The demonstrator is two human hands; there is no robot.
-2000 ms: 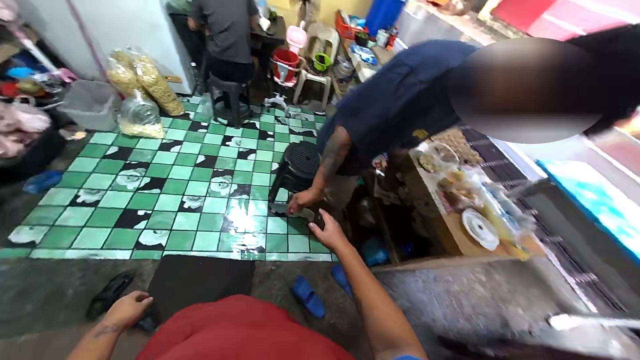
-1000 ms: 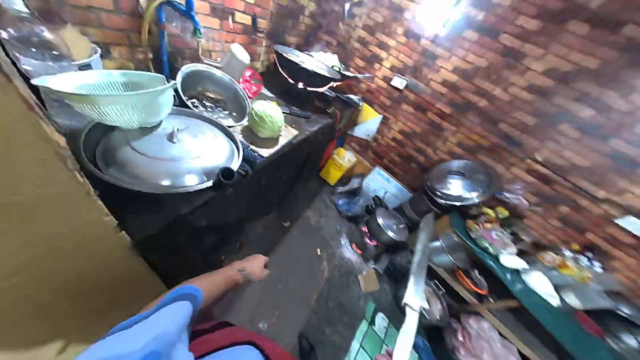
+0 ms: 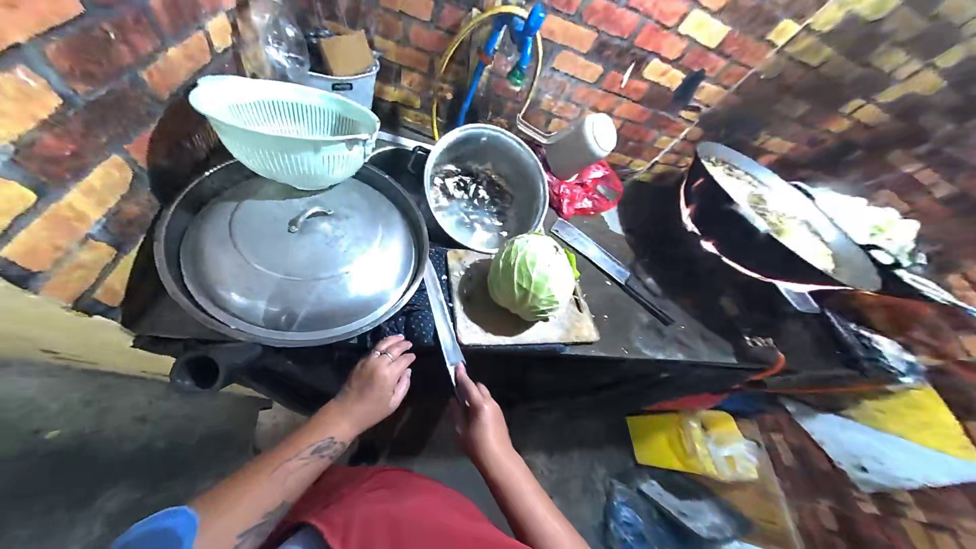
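Note:
My right hand [image 3: 480, 415] grips the handle of a long knife [image 3: 442, 316], whose blade points away from me between the big lidded pan and the cutting board. My left hand [image 3: 381, 381] is at the counter's front edge, below the dark cloth [image 3: 412, 316]; its fingers are slightly bent and hold nothing that I can see. A green cabbage [image 3: 532, 278] sits on the worn cutting board [image 3: 526, 335], right of the blade. A second knife or cleaver [image 3: 602, 263] with a dark handle lies on the counter right of the cabbage.
A wide pan with a metal lid [image 3: 297, 255] fills the left, a pale green colander [image 3: 290, 133] resting on it. Behind the board a metal pot [image 3: 486, 187] tilts forward, beside a red plastic bag [image 3: 585, 191]. A wok [image 3: 770, 221] stands right. A blue tap [image 3: 526, 38] is behind.
The view has swung from the tiled room to this counter and come closer. Both hands are now at the counter's edge, the right one gripping a knife.

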